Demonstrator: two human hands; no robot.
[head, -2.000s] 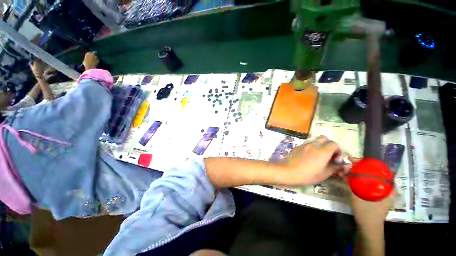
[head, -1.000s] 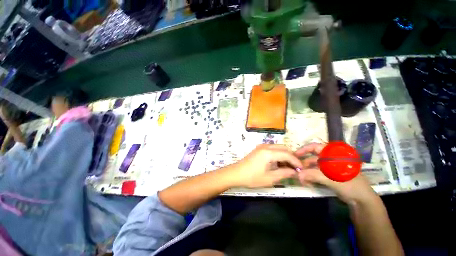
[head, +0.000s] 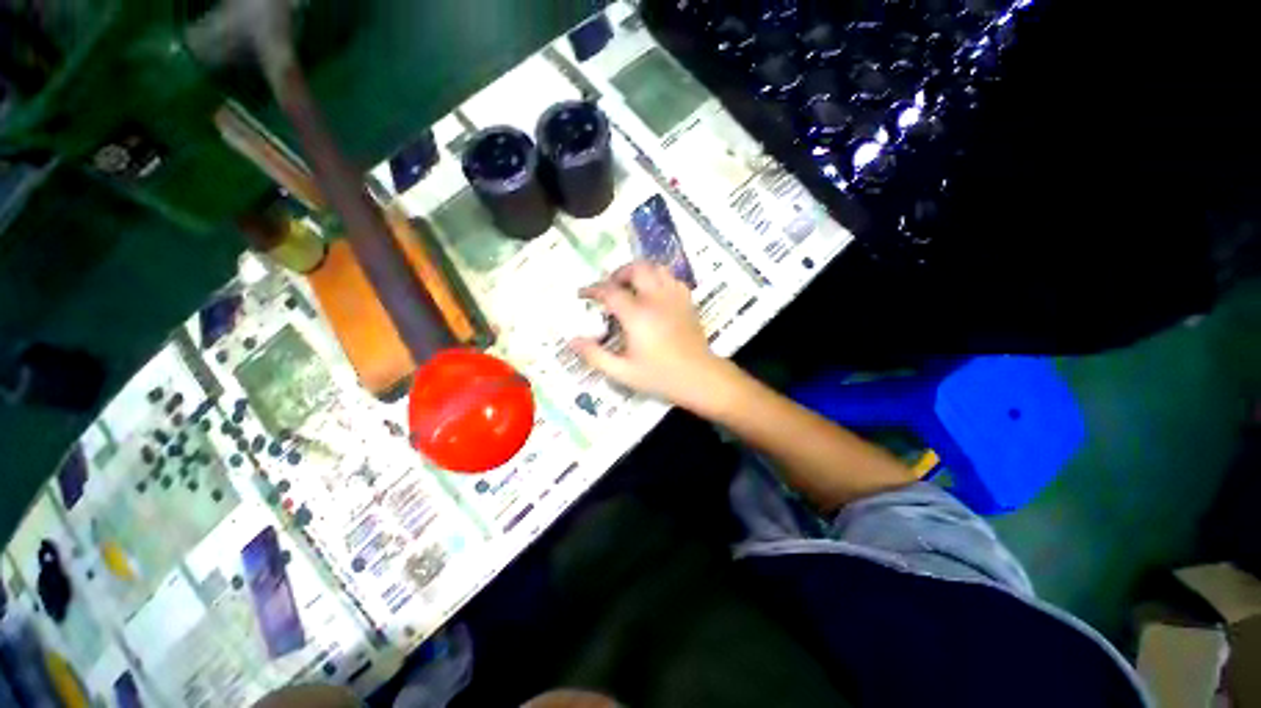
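Note:
My right hand [head: 647, 332] is over the printed sheets near the front edge, thumb and fingers apart; nothing held can be made out. The press lever [head: 362, 221] slants down to its red ball knob [head: 472, 410], left of the hand and not touched. The green press body [head: 132, 138] and brass-coloured ram [head: 293, 244] stand at upper left. The orange pad [head: 362, 321] lies partly behind the lever. Two black cylindrical housings [head: 509, 183] [head: 575, 156] stand side by side beyond the hand. My left hand is not visible; some skin and a sleeve show at the bottom edge.
Small dark discs [head: 187, 443] are scattered left of the pad. A black shiny parts tray [head: 830, 104] is at upper right. A blue stool-like object [head: 1010, 429] is on the floor at right, with a cardboard box [head: 1189, 643] lower right. A dark cylinder [head: 55, 376] stands at far left.
The view has swung right, so the press appears farther left. My hands were together by the red knob; now the right is apart from it and my left hand is out of view.

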